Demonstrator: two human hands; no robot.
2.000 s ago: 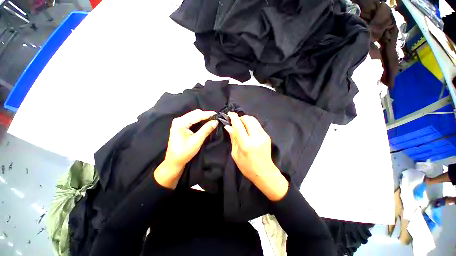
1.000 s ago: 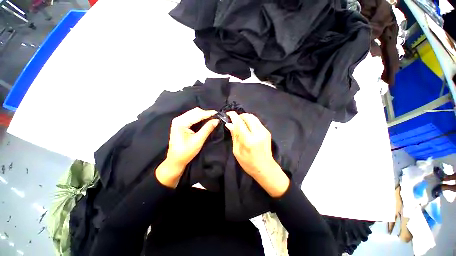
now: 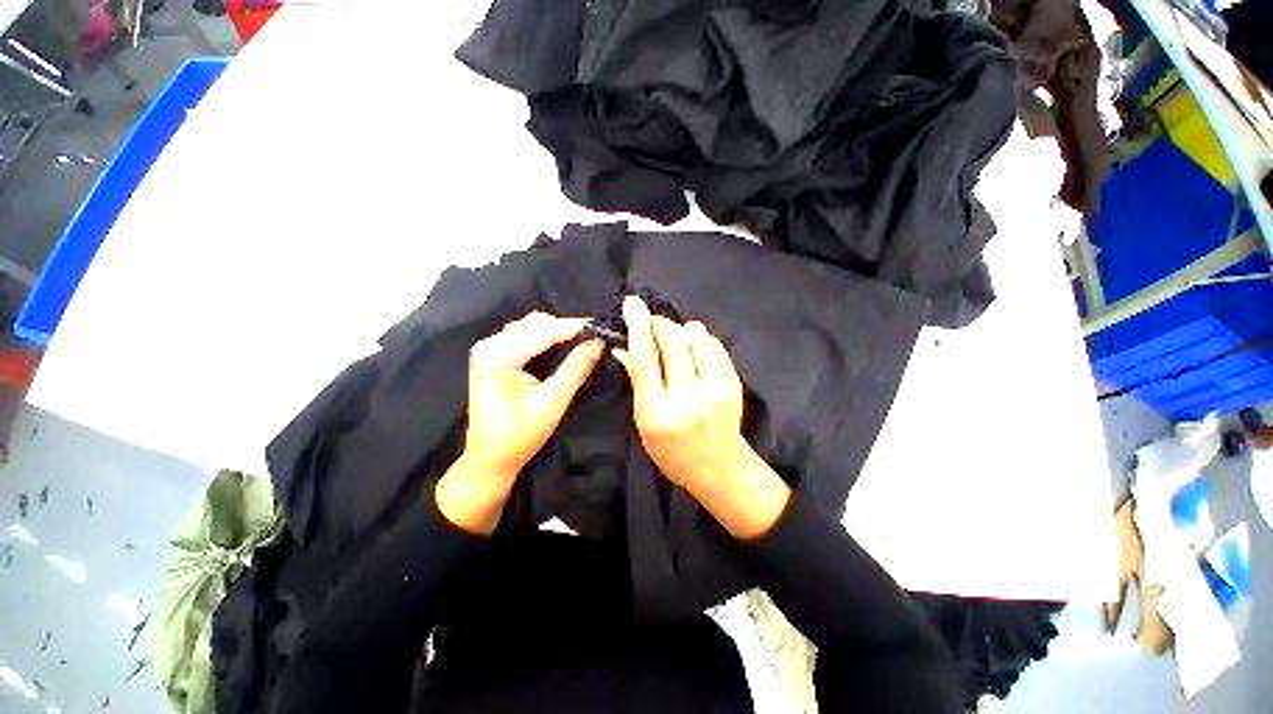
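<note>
A black garment lies spread and bunched at the near edge of the white table. My left hand pinches a thick, puckered black seam of it between thumb and fingertips. My right hand is close beside it, fingers bent at the same seam, index finger extended over it. The two hands' fingertips nearly touch. No snips can be made out; the inside of my right hand is hidden.
A large black garment pile lies beyond the piece. A brown garment is at the far right. Blue bins stand right, a blue tray left. Green cloth is at lower left.
My right hand has shifted slightly, its index finger now straighter over the seam. My left hand keeps its pinch. The whole view has tilted a little.
</note>
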